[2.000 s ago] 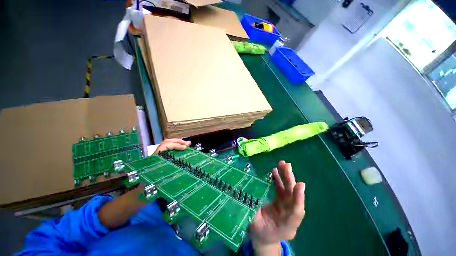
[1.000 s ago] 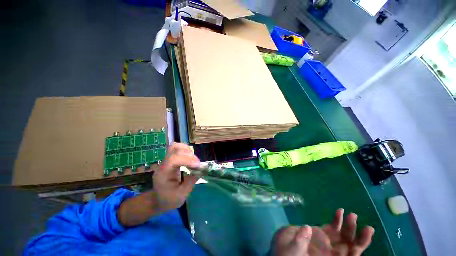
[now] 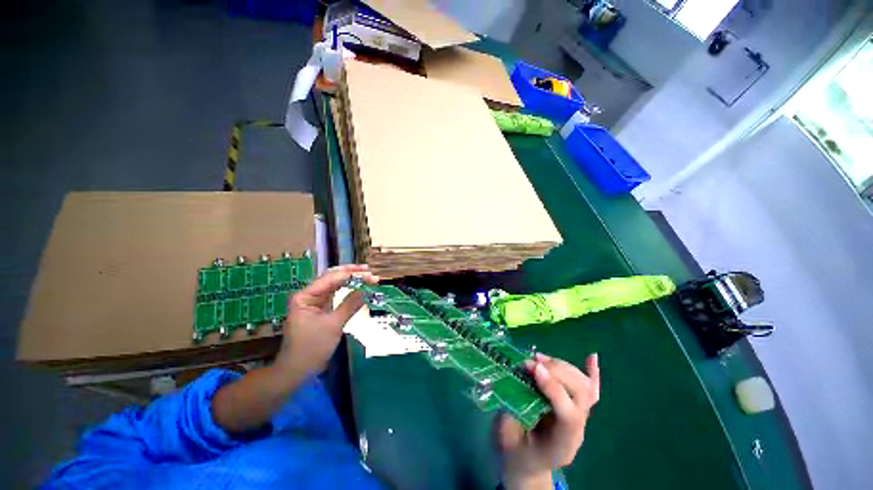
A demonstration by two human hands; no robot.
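Observation:
A green PCB panel [image 3: 458, 346] with silver connectors along its edges and a dark component strip down its middle is held tilted above the bench. My left hand [image 3: 321, 321] grips its far left end. My right hand [image 3: 550, 412] grips its near right end, with the thumb on the edge. A second PCB panel [image 3: 251, 295] lies flat on the cardboard sheet [image 3: 124, 258] of the low stack at the left, near that sheet's right edge.
A tall stack of cardboard sheets [image 3: 440, 163] stands on the green bench [image 3: 632, 402]. A lime-green roll [image 3: 584, 299] lies beyond the panel. A black device [image 3: 723, 308] and a white round item [image 3: 754, 394] are at the right. A white label sheet [image 3: 388, 337] lies under the panel. Blue bins [image 3: 605, 158] stand farther off.
The held panel has turned from nearly edge-on to show its component face. My right hand has moved from open and apart to gripping the panel's near end. My left hand has kept its hold.

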